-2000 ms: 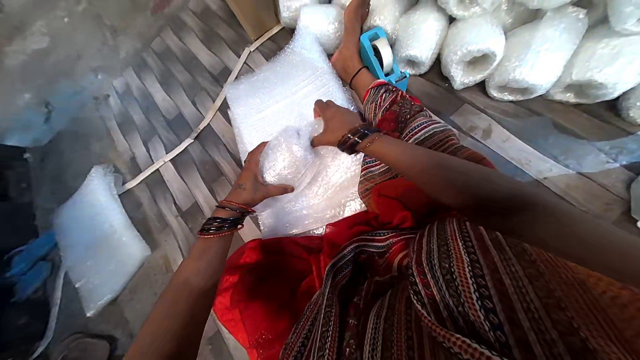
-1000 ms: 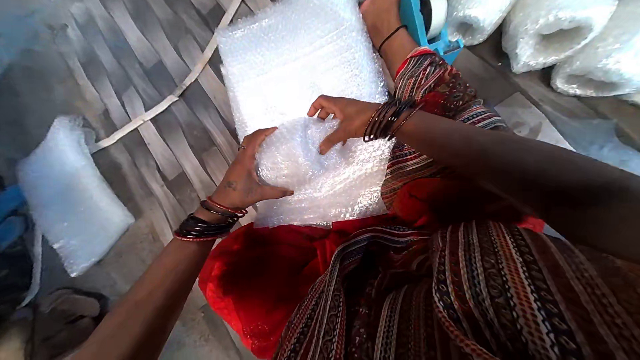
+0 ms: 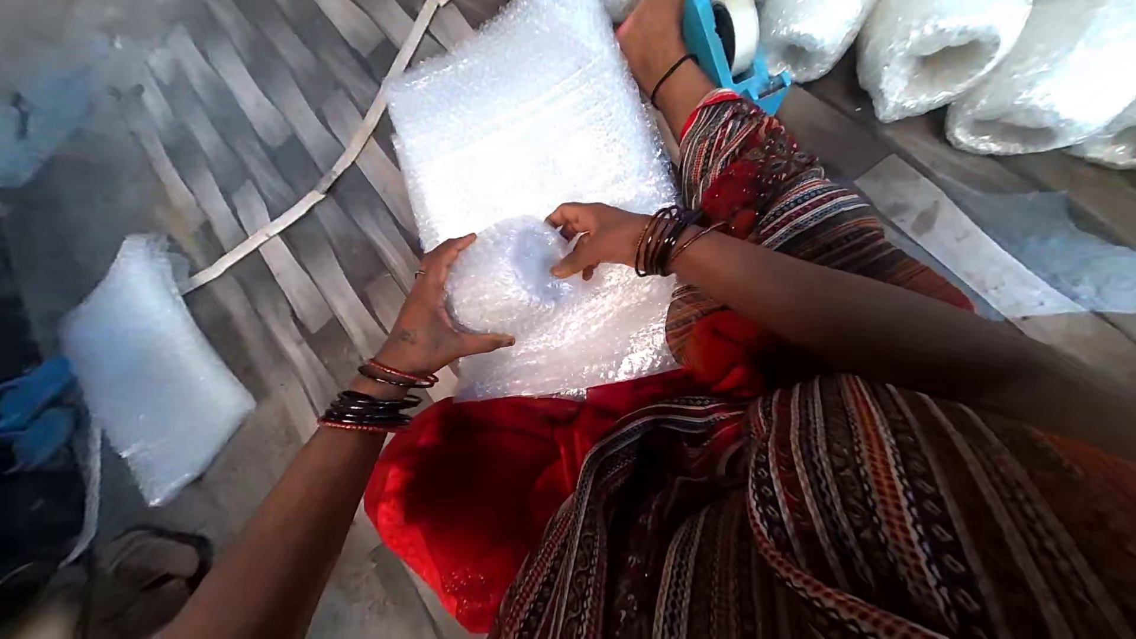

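Note:
A round bundle of bubble wrap (image 3: 501, 275) rests on a stack of flat bubble wrap sheets (image 3: 532, 115) between my legs. My left hand (image 3: 435, 311) is curved around the bundle's left side, with the thumb along its lower edge and the fingertips at its upper left. At the bundle's upper right, my right hand (image 3: 595, 238) has its thumb and fingers on the film by a hollow in the bundle. What is inside the bundle cannot be made out.
A blue tape dispenser (image 3: 732, 44) with a roll of tape stands beside my foot. Several bubble wrap rolls (image 3: 941, 58) lie at the upper right. Another bubble wrap piece (image 3: 155, 364) is on the floor at the left, near a pale strap (image 3: 328, 182) and blue slippers (image 3: 35, 413).
My right hand has moved from the top of the bundle to its right side, where the fingers now meet the film. My left hand stays around the left side. The view has shifted closer.

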